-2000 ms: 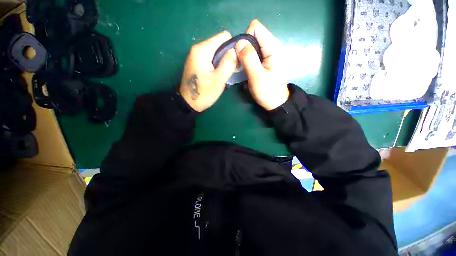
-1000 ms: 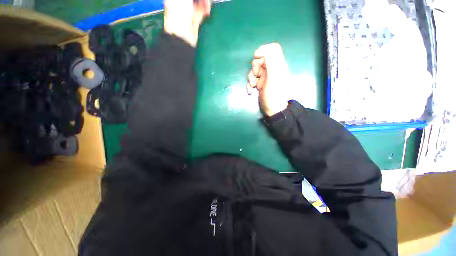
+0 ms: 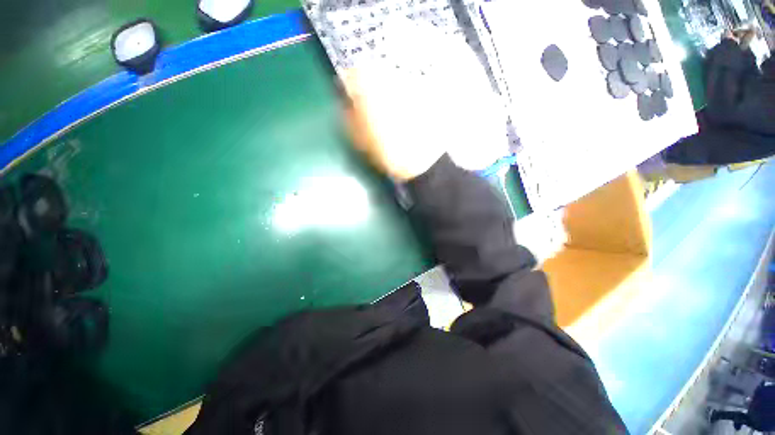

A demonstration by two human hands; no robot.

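Note:
My right hand (image 3: pixel 378 127) reaches over the near left part of the parts tray (image 3: pixel 353 25). The hand is blurred and washed out by glare, so its fingers and anything in them cannot be made out. White insert sheets in the tray merge with the glare. My left hand is not in view. Two assembled cushions with black rims and pale faces, one at the upper left (image 3: pixel 136 42) and one at the top edge (image 3: pixel 225 9), lie beyond the blue strip (image 3: pixel 195 61). Black rings (image 3: pixel 78 259) are piled at the left.
White paper (image 3: pixel 544 140) holds one separate dark pad (image 3: pixel 554 62) and a group of dark pads (image 3: pixel 629 64). An orange-tan carton (image 3: pixel 599 255) sits below the bench edge. Another person's dark sleeve (image 3: pixel 731 93) and hand show at the far right.
The view has swung right. My right hand has moved from above the green bench to the tray. My left hand, earlier near the top edge, has left the view. Two cushions beyond the strip now show.

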